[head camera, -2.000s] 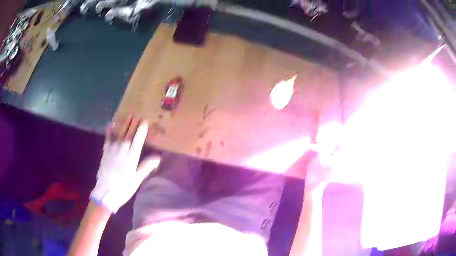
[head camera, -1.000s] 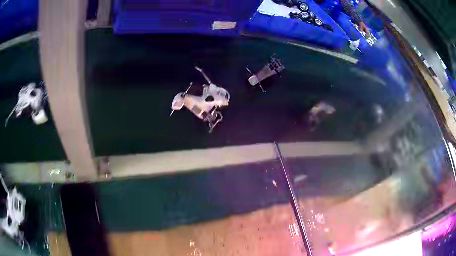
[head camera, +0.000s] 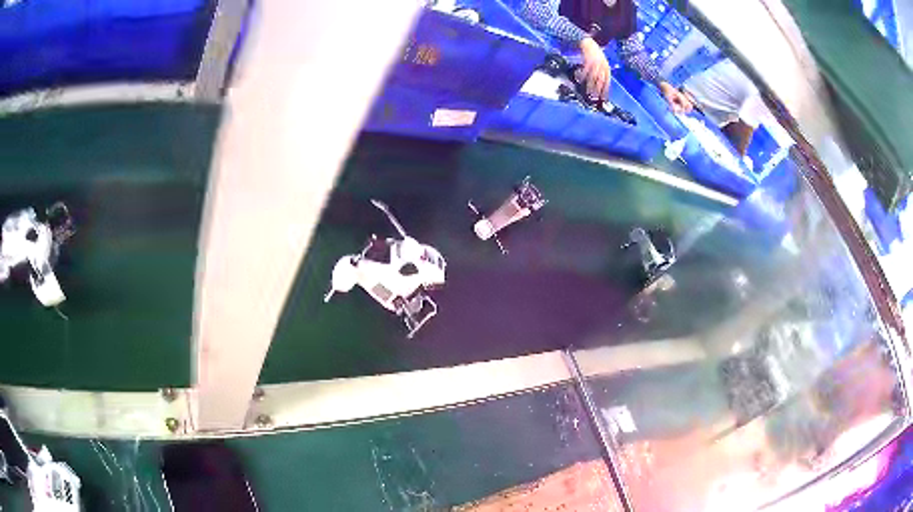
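Neither of my hands is in the picture. A white toy motorcycle (head camera: 388, 273) lies on its side on the dark green belt (head camera: 501, 320), in the middle of the view. A smaller toy part (head camera: 509, 214), pale with dark ends, lies behind it to the right. Another small toy (head camera: 651, 252) lies farther right, partly blurred by reflections. A white toy (head camera: 32, 250) lies at the left. A further white toy (head camera: 50, 482) is cut off at the bottom left corner.
A pale metal post (head camera: 270, 200) rises from a pale rail (head camera: 430, 385). Blue crates (head camera: 430, 80) stand behind the belt. A person's hands (head camera: 593, 68) are over dark parts there. A dark flat rectangle (head camera: 210, 478) and tan cardboard (head camera: 561, 490) show at the bottom. Glare covers the lower right.
My view has swung up from the cardboard to the belt, and my hands have left the picture. Since a second ago, the post and toys sit lower, and the other person's hands have appeared.
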